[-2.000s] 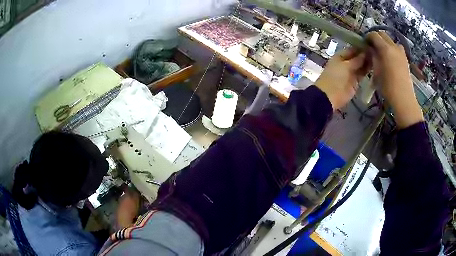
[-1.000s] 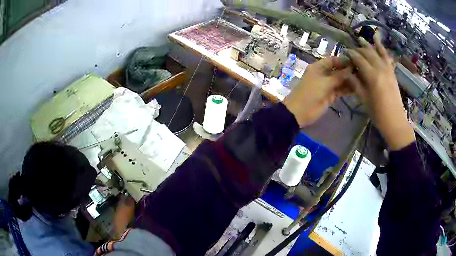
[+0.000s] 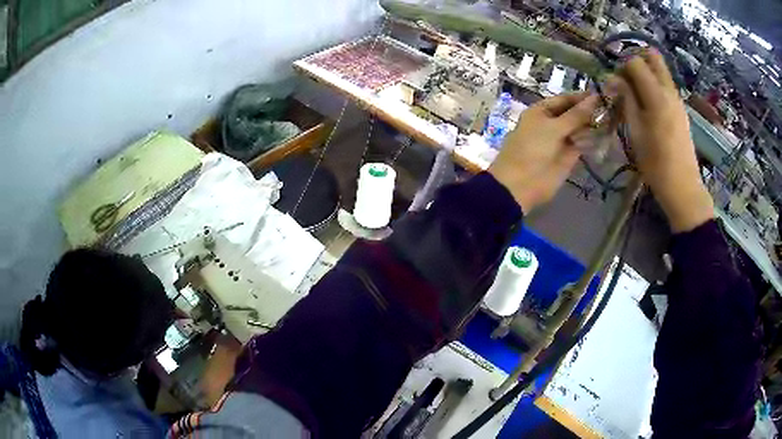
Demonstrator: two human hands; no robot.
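Observation:
Both my hands are raised at the upper right, at the joint of the thread stand's tan pole (image 3: 592, 261) and its long greenish overhead bar (image 3: 506, 36). My left hand (image 3: 544, 146) has thumb and fingertips pinched together below the bar's end. My right hand (image 3: 660, 120) is beside it, fingers curled at the top of the pole. Something small shows between the fingertips, too small to name; no thread is visible there. A white thread cone with a green top (image 3: 512, 281) stands below my left forearm, and another cone (image 3: 375, 195) stands further left.
A co-worker's dark-haired head (image 3: 99, 309) is bent over the cream sewing machine (image 3: 236, 291) at lower left. White cloth (image 3: 283, 244) and scissors (image 3: 110, 214) lie beyond it. A black cable (image 3: 592, 321) hangs along the pole. A bottle (image 3: 497, 120) stands on the far table.
My hands have stayed near the pole top; compared with the oldest frame, my left hand is lower and further left. The nearer cone now shows fully beside my sleeve.

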